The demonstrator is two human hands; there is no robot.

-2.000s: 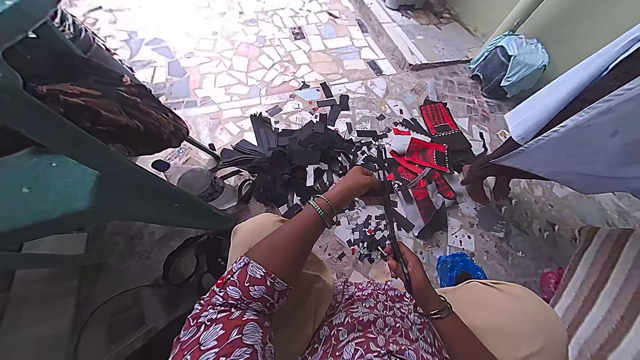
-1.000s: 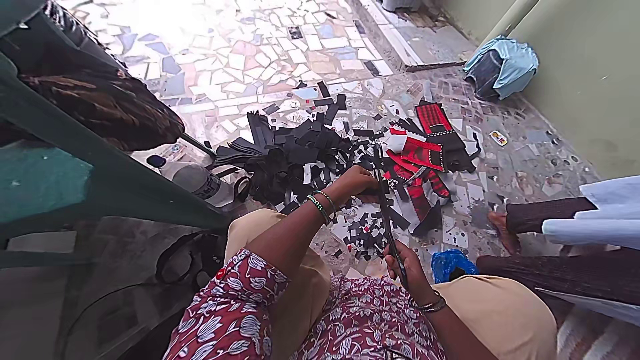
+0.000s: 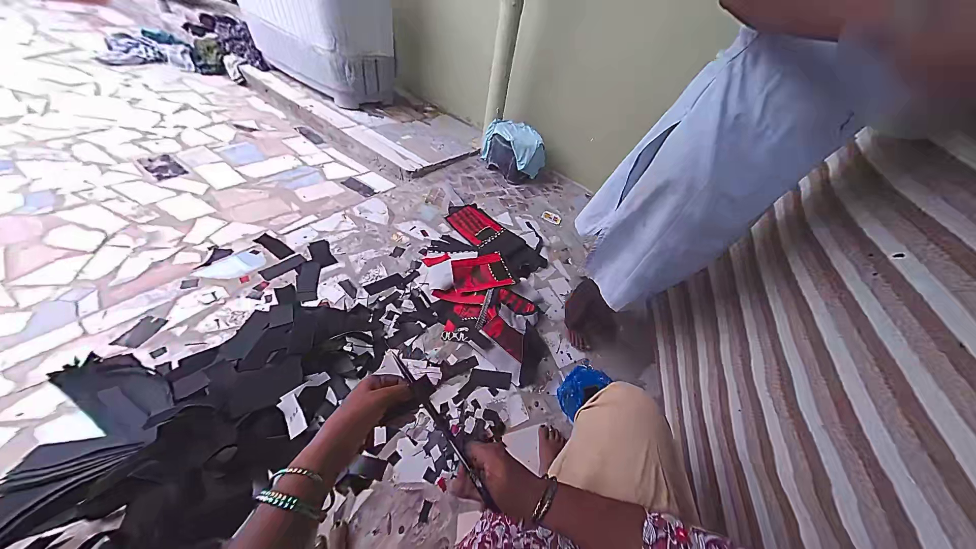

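My left hand [image 3: 387,399], with bangles at the wrist, pinches a small black piece [image 3: 421,387] of sheet material beside the blades. Long dark scissors [image 3: 440,424] slant down to my right hand [image 3: 492,471], which is closed around their handle end. The blades lie close together at the black piece; whether they touch it is hard to tell. Below and around my hands, black and white scraps [image 3: 488,379] cover the floor. A heap of black pieces [image 3: 252,374] spreads to the left. Red and black pieces [image 3: 482,273] with white edging lie beyond my hands.
At the right, a person in a light blue garment [image 3: 709,175] stands with a foot [image 3: 587,314] close to the scraps. A striped mat [image 3: 831,320] covers the right side. A blue plastic bag [image 3: 581,389] rests by my knee. A cloth-covered container [image 3: 514,151] stands near the wall.
The view has swung to the right. The other person's garment and foot now show by the striped mat. My hands remain near each other, with the scissors still in the right one.
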